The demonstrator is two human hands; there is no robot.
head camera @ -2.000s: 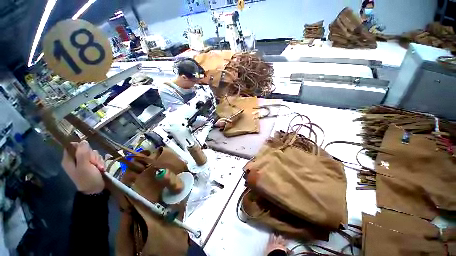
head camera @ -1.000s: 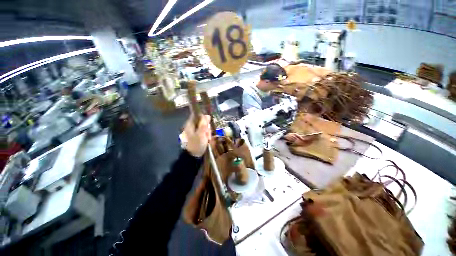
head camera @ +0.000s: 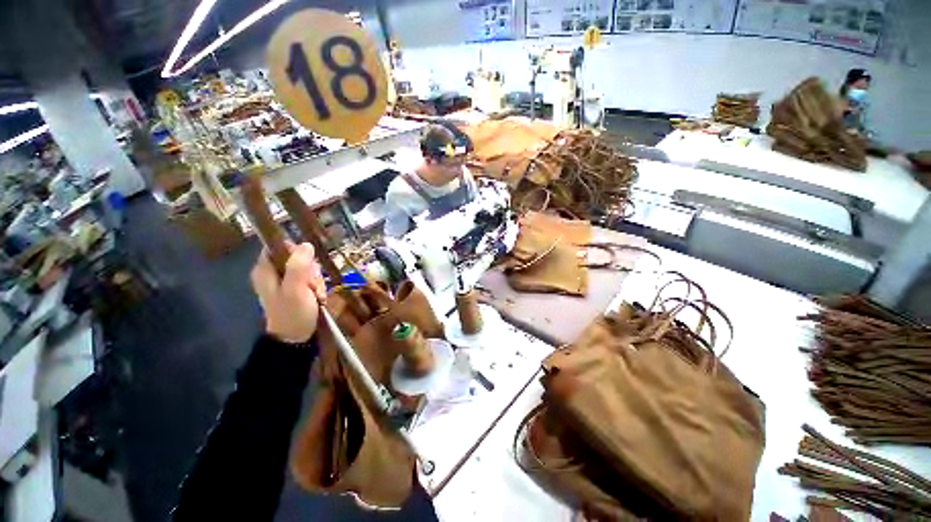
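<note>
My left hand (head camera: 291, 293), in a dark sleeve, is closed around the brown straps (head camera: 267, 222) of a tan-brown bag (head camera: 370, 464). The straps stick up above my fist. The bag hangs below it beside the thread stand, its mouth partly open. A thin metal rod crosses in front of the bag, close to my hand. My right hand is not in view. A heap of brown bags (head camera: 653, 408) with looped handles lies on the white table (head camera: 490, 449).
Thread cones (head camera: 412, 347) stand left of the bag heap, with a white sewing machine (head camera: 434, 250) behind them. A person in a cap (head camera: 441, 168) sits beyond it. Brown strips (head camera: 878, 372) lie at right. The number 18 sign (head camera: 329, 76) hangs upper left. A floor aisle (head camera: 184, 336) runs at left.
The view swung left, then partly back right. My left hand still holds the straps. My right hand, at the bottom edge two seconds ago, is out of view, as are the flat brown panels at right.
</note>
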